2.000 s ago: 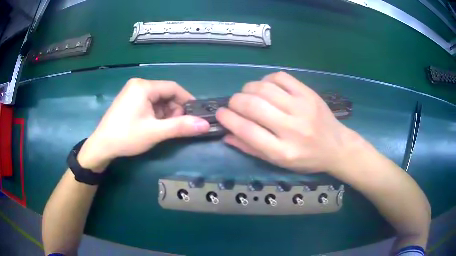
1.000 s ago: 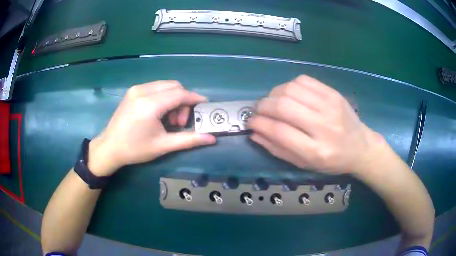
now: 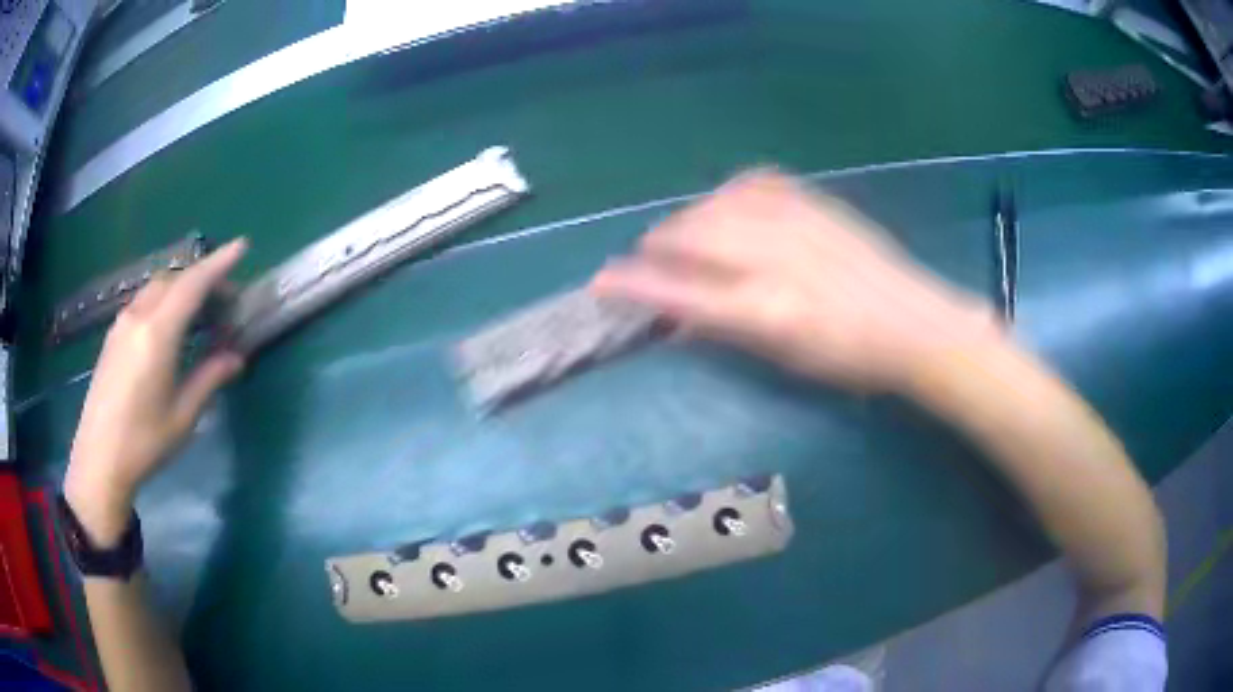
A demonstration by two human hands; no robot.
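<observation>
My left hand (image 3: 156, 365) is at the left end of a long silver-white bar (image 3: 379, 241), thumb and finger on either side of that end. The bar lies slanted across the line between the far green surface and the near mat. My right hand (image 3: 791, 284) holds the right end of a grey bar (image 3: 548, 345) above the mat; both are blurred and its upper face cannot be made out. A brownish-grey six-position part (image 3: 554, 568) lies at the near edge, dark holes with angled silver pins facing me.
A darker grey bar (image 3: 129, 291) lies at the left, partly behind my left hand. Tweezers (image 3: 1006, 257) lie at the right. A dark ribbed bar (image 3: 1113, 91) is at the far right. A red bin (image 3: 20, 554) stands at the near left. A metal strip runs along the back left.
The view has turned. My left hand has left the grey bar and moved left to the silver-white bar, which is now more slanted. My right hand still has the grey bar, now showing a ribbed side.
</observation>
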